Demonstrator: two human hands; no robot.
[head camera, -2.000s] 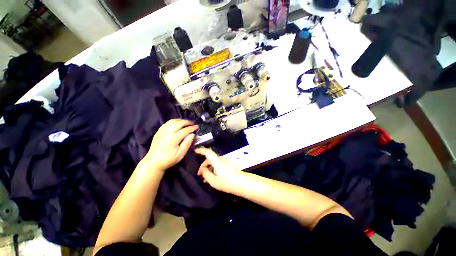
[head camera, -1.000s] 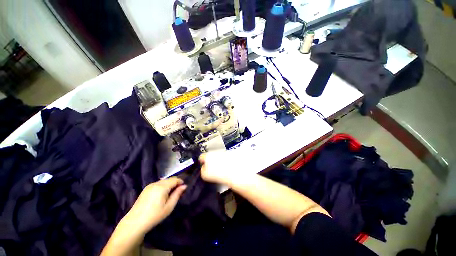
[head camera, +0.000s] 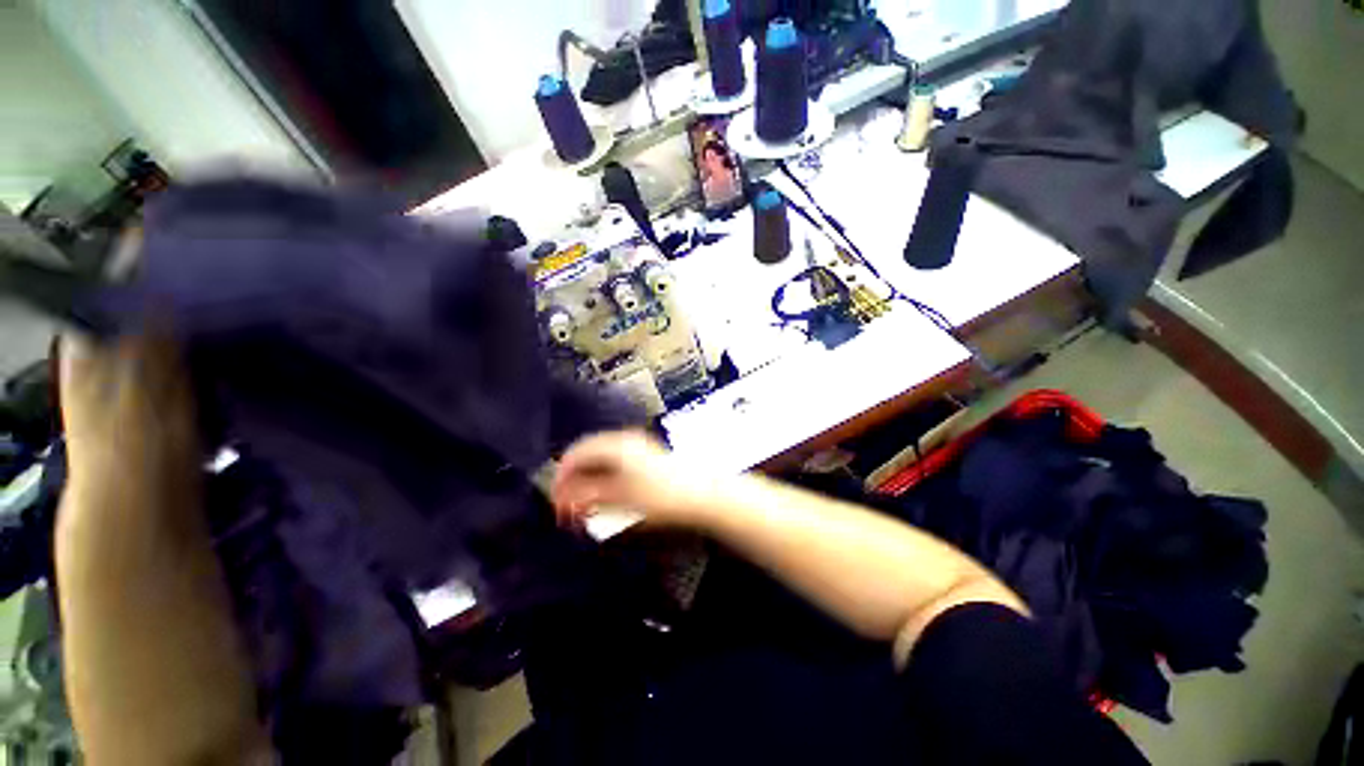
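A dark navy garment piece (head camera: 374, 329) is lifted and motion-blurred at the left, covering the left part of the overlock machine (head camera: 621, 314). My left forearm reaches up at the left edge; my left hand (head camera: 132, 307) is blurred and mostly hidden by the raised cloth it holds. My right hand (head camera: 621, 479) is in front of the machine, its fingers curled on the cloth's right edge, with a small white patch just below them. Another white patch (head camera: 444, 602) shows on the dark cloth lower down. The needle area is hidden by cloth.
Dark thread cones (head camera: 781, 90) stand behind the machine, near a phone-like rectangle (head camera: 717, 165). More cones and small tools (head camera: 856, 299) are on the white table (head camera: 838, 382). A red-rimmed basket (head camera: 1047, 401) of dark pieces is at lower right. Grey cloth (head camera: 1092, 172) drapes at far right.
My left hand has moved up and far left, raising the cloth over the machine's left side. My right hand has stayed near the machine's front, slightly left. The cloth has come away from the needle area.
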